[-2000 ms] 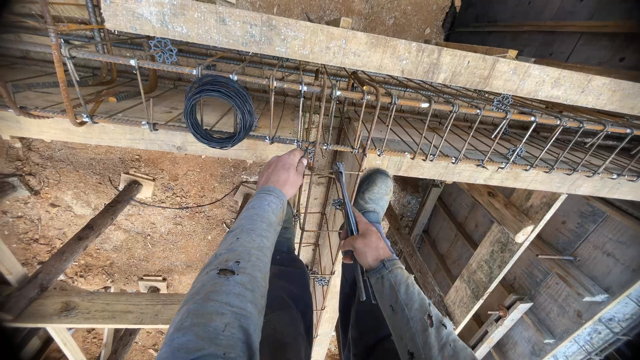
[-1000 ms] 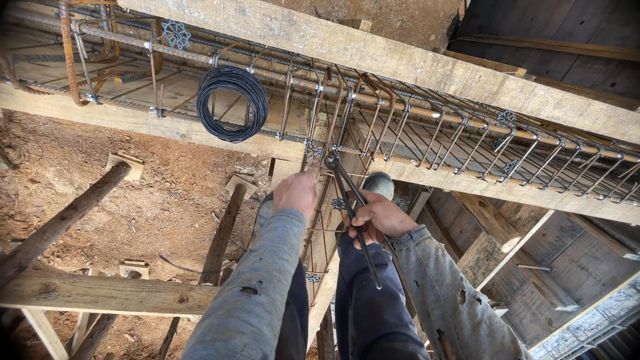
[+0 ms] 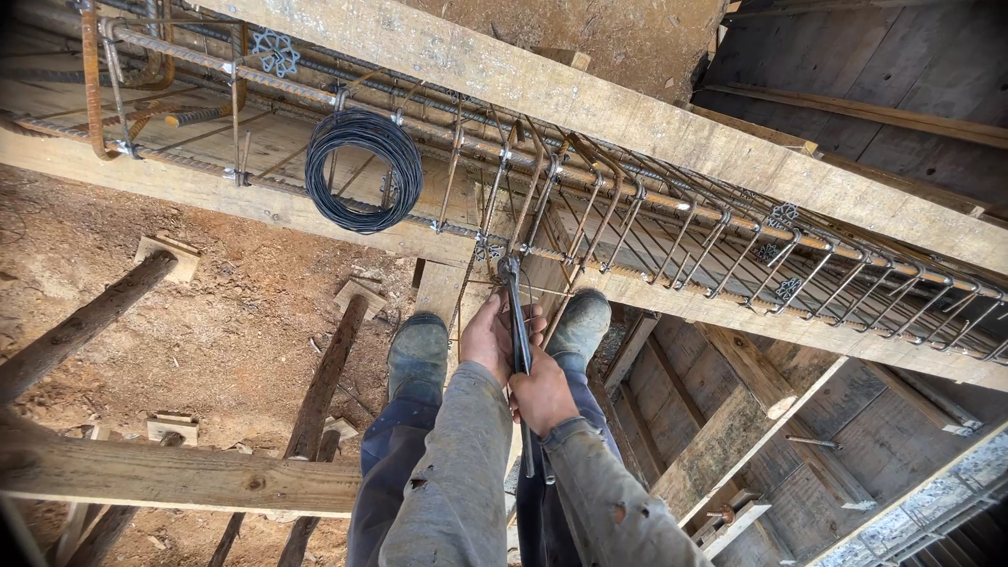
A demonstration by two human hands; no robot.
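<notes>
My right hand [image 3: 543, 392] is closed on the handles of long-handled end-cutting nippers [image 3: 516, 315]; their jaws touch the rebar at the corner where two cages meet. My left hand [image 3: 492, 339] is beside the nippers' upper shaft, palm partly up with bent fingers; a thin wire loop [image 3: 529, 287] runs near its fingertips, and whether it holds the wire is unclear. A coil of black tie wire [image 3: 364, 171] hangs on the rebar cage [image 3: 602, 183] to the upper left. Grey wheel spacers [image 3: 276, 53] sit on the bars.
Timber formwork boards [image 3: 630, 122] flank the cage. My boots [image 3: 417, 358] stand either side of the lower cage. Round wooden props [image 3: 331, 370] rise from reddish soil at left, near a crossing beam [image 3: 181, 476]. Dark form panels and timber braces [image 3: 756, 429] lie lower right.
The nippers' handles, spread apart one second ago, are now close together. My left hand has moved from the rebar joint down beside the tool.
</notes>
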